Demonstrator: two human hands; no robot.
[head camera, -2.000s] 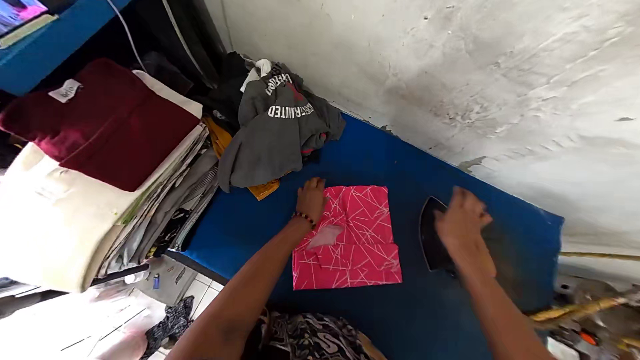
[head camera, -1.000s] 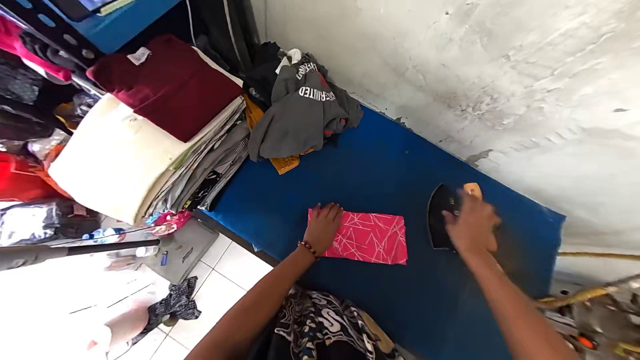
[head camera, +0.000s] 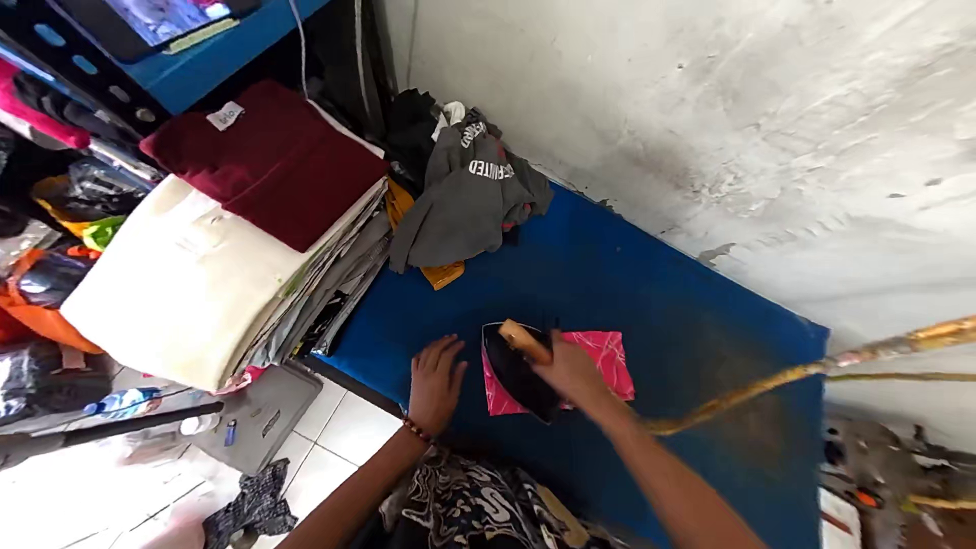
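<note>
A folded pink cloth with white lines (head camera: 608, 358) lies on the blue-covered table. On top of it rests a dark clothes iron (head camera: 518, 381) with a tan handle, covering its left and middle part. My right hand (head camera: 568, 370) is closed on the iron's handle at its right end. My left hand (head camera: 438, 381), with a beaded bracelet at the wrist, lies flat on the blue surface (head camera: 640, 282) left of the cloth, fingers a little apart and touching neither cloth nor iron.
A crumpled grey printed garment (head camera: 465, 206) lies at the table's back left. Beside it stands a tall stack of folded cloth (head camera: 198, 267) topped by a maroon garment (head camera: 282, 160). A worn cord (head camera: 732, 385) crosses the right side near my forearm. A rough wall (head camera: 686, 114) borders the back.
The iron has moved left from the bare table onto the pink cloth, held by my right hand. My left hand has come off the cloth. The cloth was larger two seconds ago and has been folded over.
</note>
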